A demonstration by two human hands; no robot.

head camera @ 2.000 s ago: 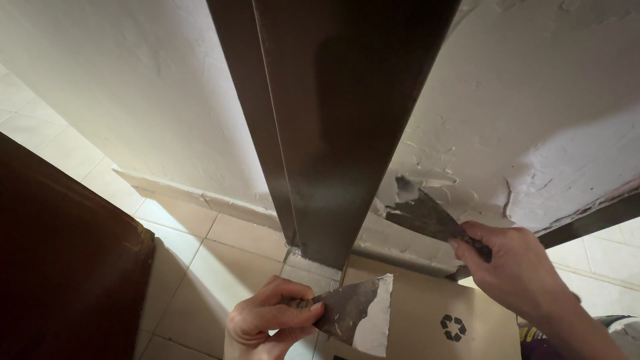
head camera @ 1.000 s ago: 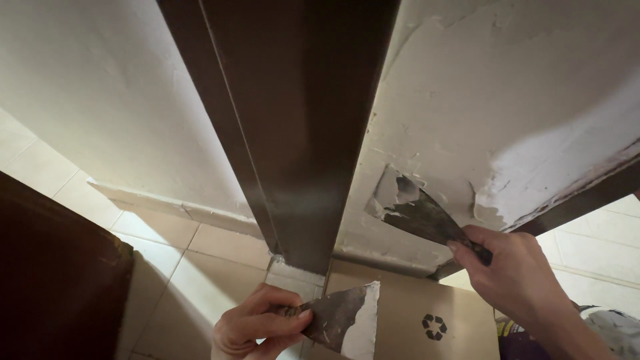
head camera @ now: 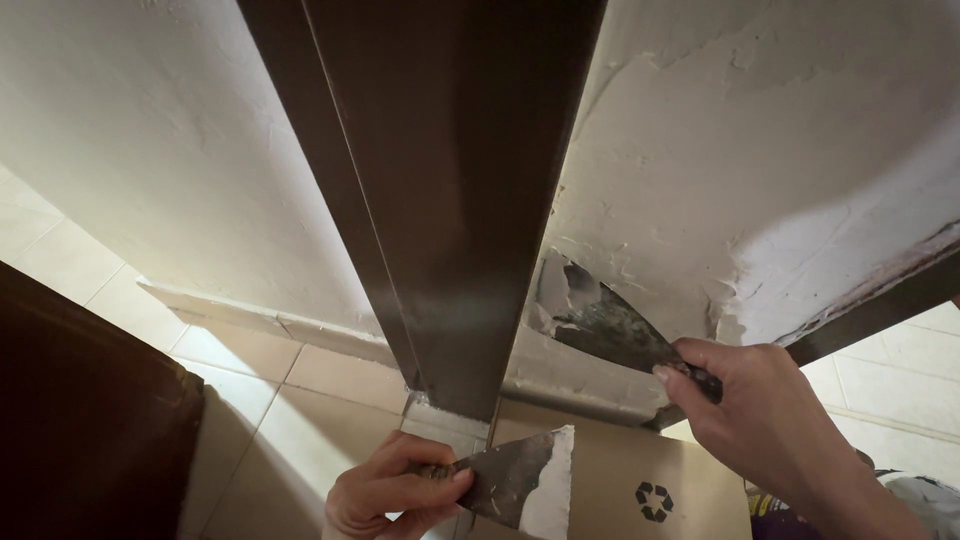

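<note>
My right hand (head camera: 750, 405) grips the handle of a putty knife (head camera: 611, 319), its blade flat near the lower part of the plastered wall (head camera: 675, 187), beside the dark door frame (head camera: 442, 187). Whitish filler covers the blade's far end. Lower down, my left hand (head camera: 397, 484) holds a second putty knife (head camera: 510, 480) by its handle end, with a band of white filler along the blade's edge, above a cardboard sheet or box (head camera: 600, 457). Rough, uneven filler shows on the wall around the right blade.
A dark brown wooden panel (head camera: 90, 405) stands at the lower left over floor tiles (head camera: 337, 412). A tile skirting (head camera: 285, 322) runs along the left wall (head camera: 172, 150). At the lower right, a partly hidden container (head camera: 780, 514) lies beneath my right forearm.
My right hand's putty knife has moved left, its blade now close to the door frame. My left hand still holds its putty knife low down. The view has shifted slightly.
</note>
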